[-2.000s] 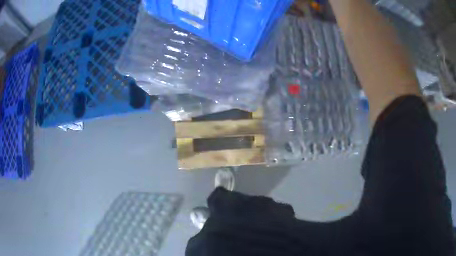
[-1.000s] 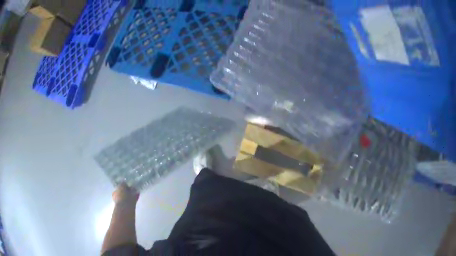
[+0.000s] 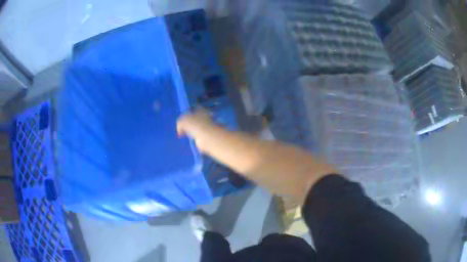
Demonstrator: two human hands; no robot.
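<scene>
A large open blue plastic crate (image 3: 138, 117) stands or hangs tilted at the left centre, over a blue plastic pallet (image 3: 194, 46). Its inside looks empty. My right hand (image 3: 197, 128) is on the crate's right rim, with the fingers curled over the edge; it is blurred. My right arm reaches across from the lower right. My left hand is not in view. Whether the crate rests on the pallet or is lifted cannot be told.
Tall stacks of blister trays (image 3: 358, 133) stand at the right, with more stacks (image 3: 430, 97) beyond them. A blue-violet lattice pallet (image 3: 46, 220) lies at the left. Part of a wooden pallet (image 3: 297, 226) shows below the stacks. My shoe (image 3: 199, 225) is on the grey floor.
The crate has come from the upper right to the left centre, and my right hand now shows on its rim. My left hand and the tray it held have left the view.
</scene>
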